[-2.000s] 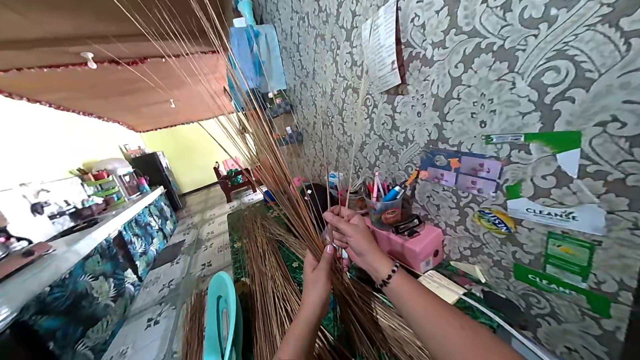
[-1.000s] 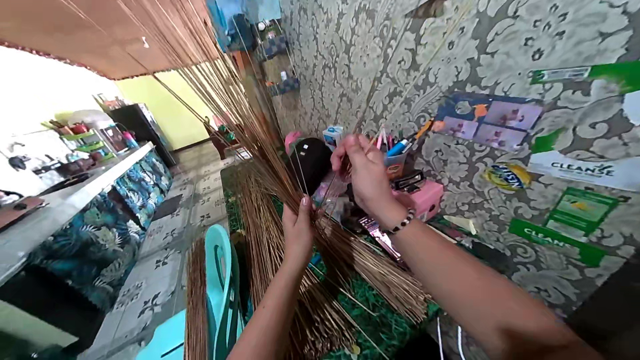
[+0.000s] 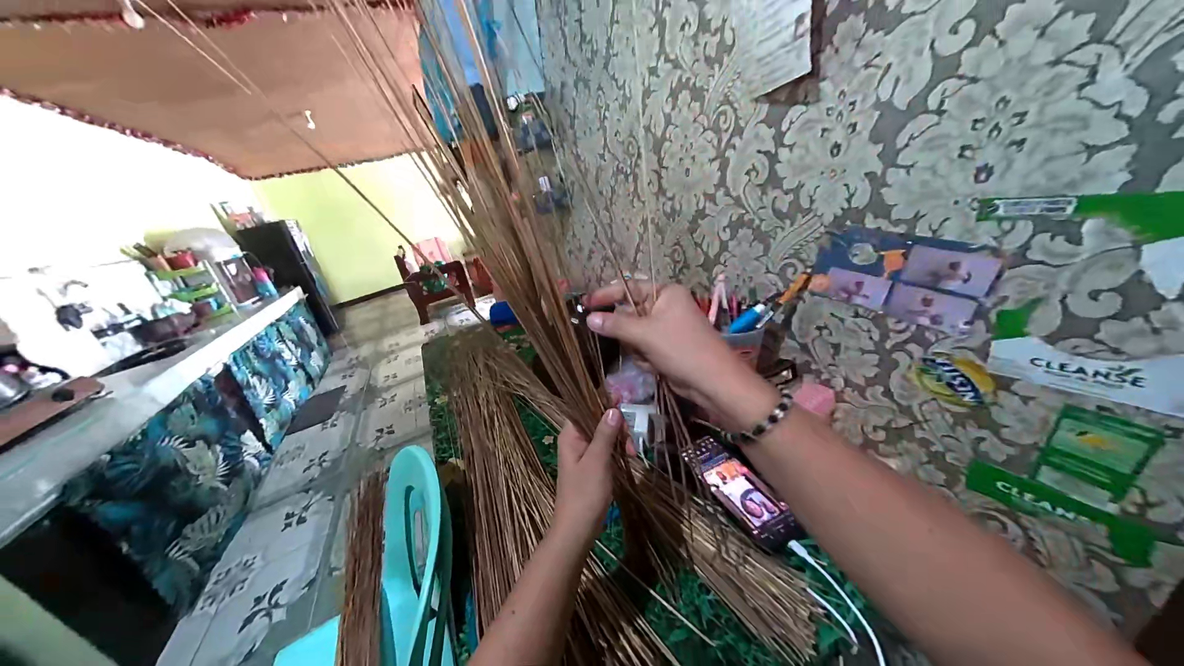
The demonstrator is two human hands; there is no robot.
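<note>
An upright bundle of thin brown sticks, likely palm midribs (image 3: 532,268), rises in front of me. My left hand (image 3: 589,462) is closed around its lower part, thumb up. My right hand (image 3: 661,338), with a beaded bracelet (image 3: 766,418) at the wrist, pinches a few thin sticks just right of the bundle. Beneath my hands, a pile of loose sticks (image 3: 504,444) lies on a green patterned table cover (image 3: 689,615). More sticks fan out to the lower right (image 3: 749,564). The lower ends of the held bundle are partly hidden among them.
A lit phone (image 3: 740,490) with a white cable (image 3: 837,578) lies right of my hands, near a cup of pens (image 3: 745,342). A turquoise plastic chair (image 3: 413,555) stands left, with another stick bundle (image 3: 361,564) beside it. The patterned wall (image 3: 879,148) is close on the right.
My right hand was farther from the bundle a second ago and is now close beside it. My left hand keeps its hold on the sticks. The phone now shows more fully.
</note>
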